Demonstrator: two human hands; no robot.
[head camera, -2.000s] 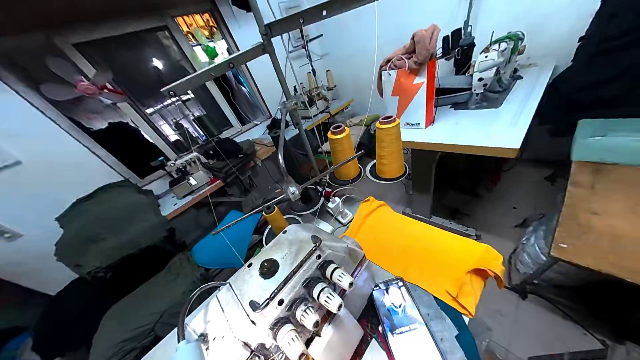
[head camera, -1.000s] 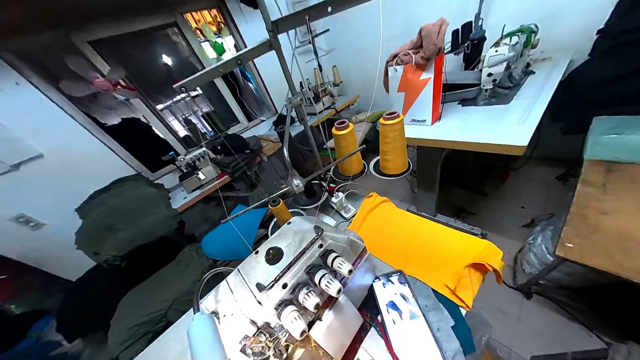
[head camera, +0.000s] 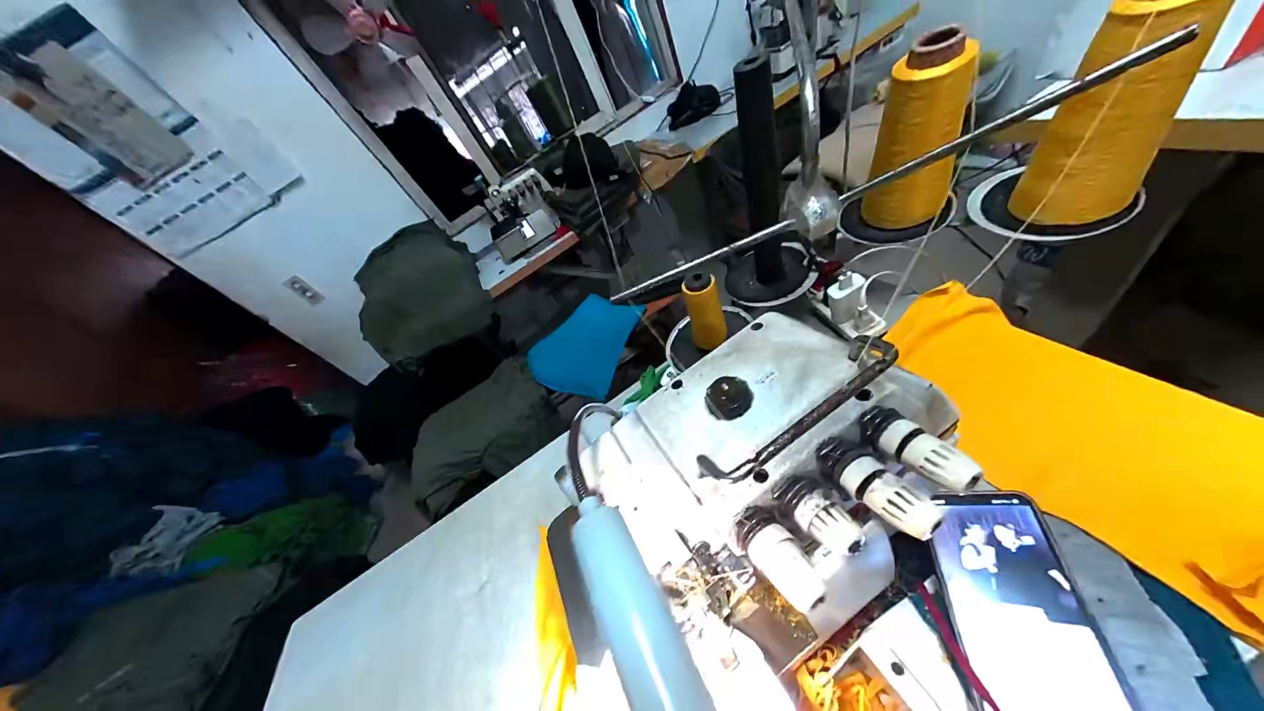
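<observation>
Neither my left hand nor my right hand shows in the view. An overlock sewing machine (head camera: 681, 425) with several white tension dials (head camera: 894, 494) stands on a white table (head camera: 425, 592). A light blue lamp (head camera: 632, 612) on a bent neck shines on its needle area. At its right lies a smartphone (head camera: 1027, 612) with a lit screen. Orange fabric (head camera: 1096, 434) is spread behind the phone, and a strip of yellow cloth (head camera: 555, 627) shows beside the lamp. Orange thread scraps (head camera: 839, 681) lie at the machine's lower front.
Large yellow thread cones (head camera: 918, 133) stand behind, under a metal thread-stand rod (head camera: 1027, 114). A small yellow cone (head camera: 703, 314) is behind the machine. Dark green cloth (head camera: 494, 425) and a blue piece (head camera: 585, 346) lie at the left rear. Piled clothes (head camera: 178, 533) cover the far left.
The view has swung left and closer to the machine, bringing the piled clothes and the wall calendar into sight. The far table with the paper bag has mostly left the view.
</observation>
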